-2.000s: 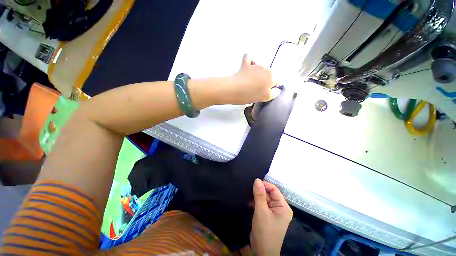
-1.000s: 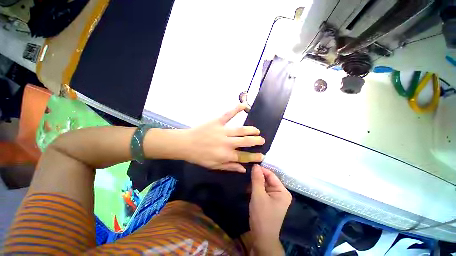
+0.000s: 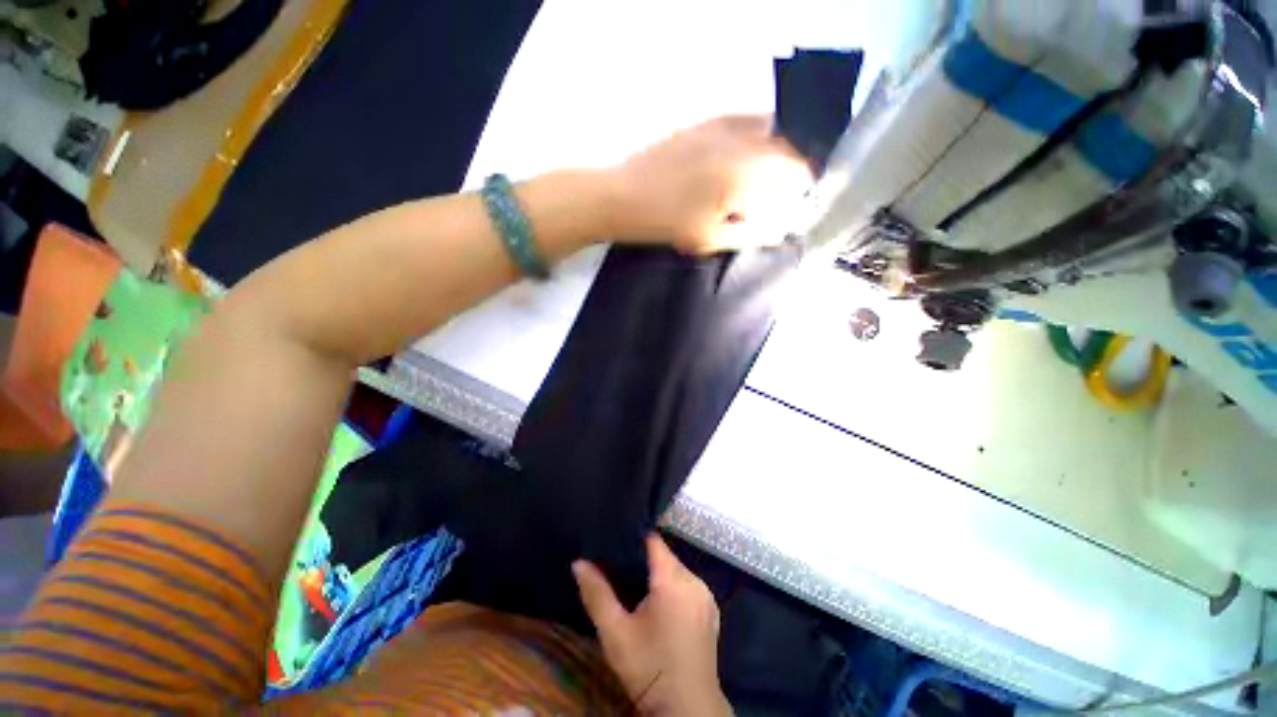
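A dark fabric panel [image 3: 637, 371] runs from my lap over the table's front edge up to the lit needle area. Its narrow end [image 3: 819, 95] sticks out beyond the needle. My left hand [image 3: 721, 189] is on the cloth just left of the needle, with its fingertips washed out by the light; it presses or pinches the cloth there. My right hand [image 3: 656, 616] pinches the edge of the panel at the front edge of the table. The white sewing machine head [image 3: 1036, 126] stands at the right. The needle and presser foot are lost in glare.
A dark cloth stack [image 3: 378, 119] lies at the table's left. A brown board with orange-yellow tape [image 3: 175, 161] is at far left. Green and yellow rings [image 3: 1127, 371] hang beside the machine. A measuring tape [image 3: 763, 549] runs along the front edge. An orange chair [image 3: 63, 329] is at left.
My left hand has moved up from the table edge to the needle area. The panel now lies wider, with its end beyond the needle. My right hand has shifted left and down.
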